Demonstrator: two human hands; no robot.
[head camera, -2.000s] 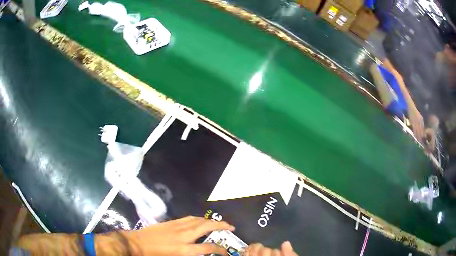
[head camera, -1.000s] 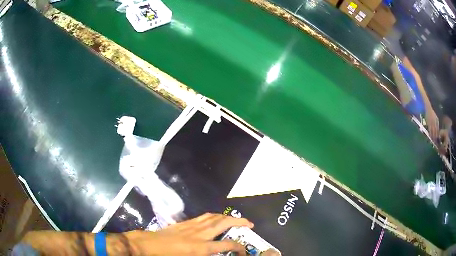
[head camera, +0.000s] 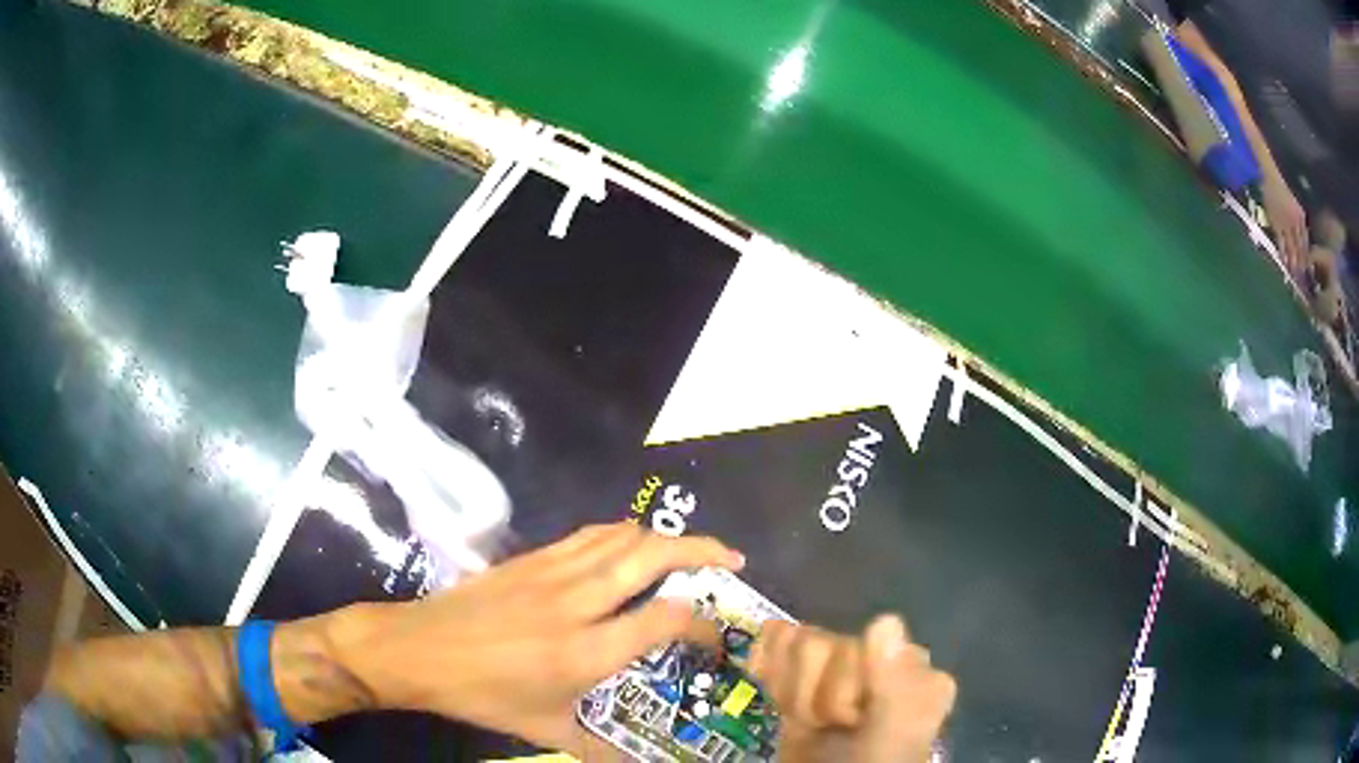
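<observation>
The open white housing with a circuit board (head camera: 701, 693) lies on the black mat at the bottom centre; green, yellow and blue parts show in it. My left hand (head camera: 522, 641) rests over its left and upper side, gripping its edge, a blue band at the wrist. My right hand (head camera: 857, 693) is at its right side with fingers curled over the board; whether it pinches a part is hidden. The bagged cord (head camera: 380, 388) trails up left from behind my left hand to a white plug (head camera: 312, 261) on the dark green bench.
The black mat (head camera: 581, 313) is held by white tape (head camera: 462, 224). Beyond it runs the green conveyor belt (head camera: 656, 75), with a clear bagged item (head camera: 1274, 403) at the right. A person's arm (head camera: 1259, 149) and a blue bin (head camera: 1215, 112) show at the upper right.
The view has tilted down, so the housing shows more fully and the other housing on the belt is out of view. My right hand has come further into view over the board.
</observation>
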